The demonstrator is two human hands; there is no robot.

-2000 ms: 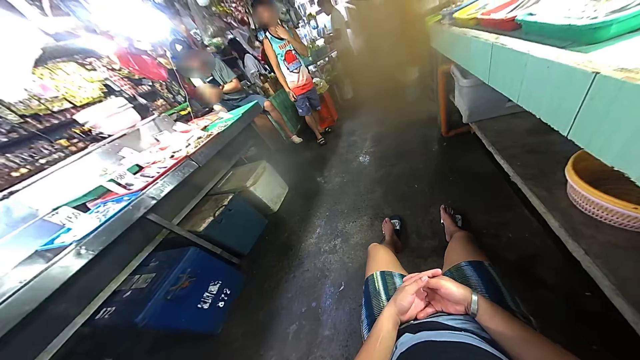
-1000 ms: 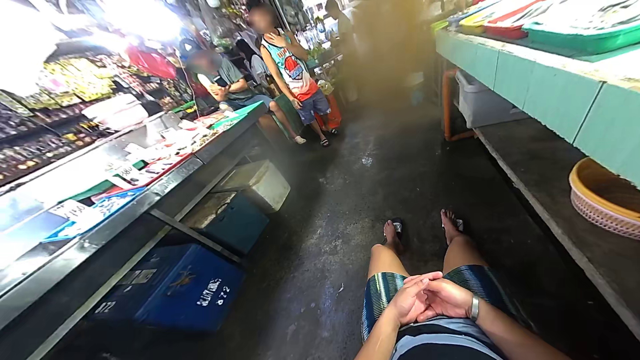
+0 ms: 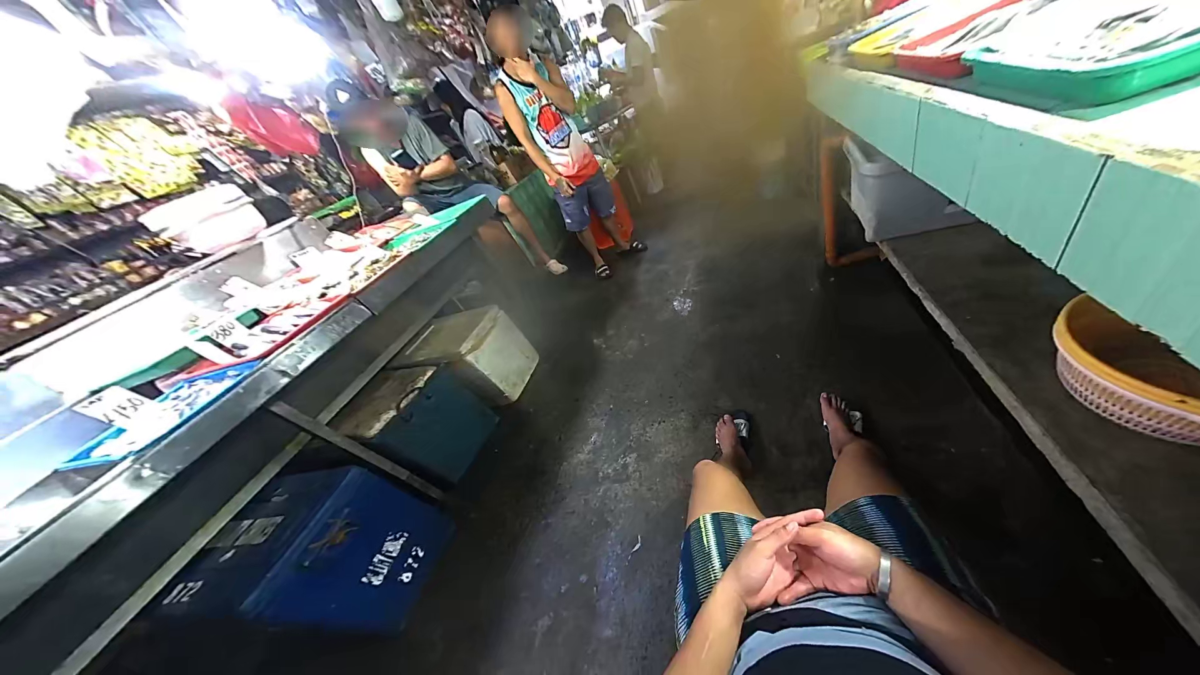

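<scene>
My left hand [image 3: 761,565] and my right hand [image 3: 837,560] rest together in my lap, palms up, with the fingers overlapping. Neither holds an object. A silvery band [image 3: 883,575] circles the wrist on the right side. Beneath the hands are patterned shorts [image 3: 717,548] and the light and dark cloth of a shirt [image 3: 834,637]. Both forearms come in from the lower edge of the view. My bare knees and feet in flip-flops [image 3: 741,428] lie ahead of the hands.
A metal-edged stall counter [image 3: 309,342] with seafood trays runs along the left, above a blue bin [image 3: 347,553] and cooler boxes [image 3: 511,356]. A tiled counter [image 3: 994,178] stands right, with plastic baskets [image 3: 1125,384] below. Several people, one standing [image 3: 562,141], are farther up the wet aisle.
The seated person at the back left now sits more upright, with a dark phone-like object in hand. My hands have stayed clasped in my lap.
</scene>
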